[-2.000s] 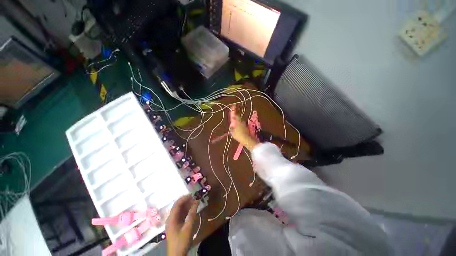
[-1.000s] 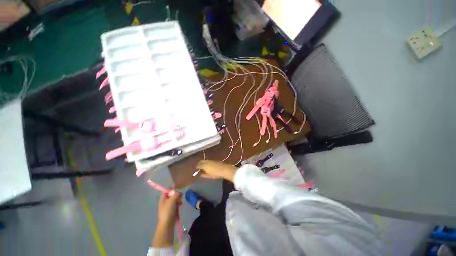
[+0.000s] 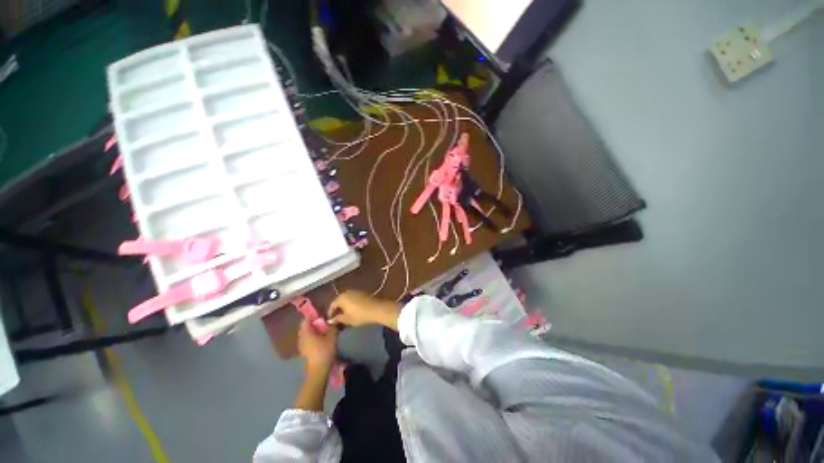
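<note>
My left hand (image 3: 316, 345) holds a pink smart band (image 3: 310, 313) in front of the brown table's near edge. My right hand (image 3: 360, 309) is at the same band, its fingertips touching or almost touching it; whether they hold a cable end is too small to tell. White charging cables (image 3: 397, 194) fan out over the brown table (image 3: 366, 181). A bunch of pink and black bands (image 3: 451, 189) lies on the table. The white blister tray (image 3: 237, 194) tops a stack at the left, with pink bands (image 3: 194, 288) across its near pockets and straps hanging out at its sides.
Another white tray (image 3: 495, 278) with black and pink bands is right of my right hand. A black mesh panel (image 3: 571, 149) stands at the table's right. A monitor (image 3: 506, 23) and a plastic box (image 3: 408, 23) are at the back. A socket block (image 3: 741, 51) is at the upper right.
My right hand has moved from over the cables and bands down to the near edge. My left hand has left the tray and now holds a pink band, and the hands have come together.
</note>
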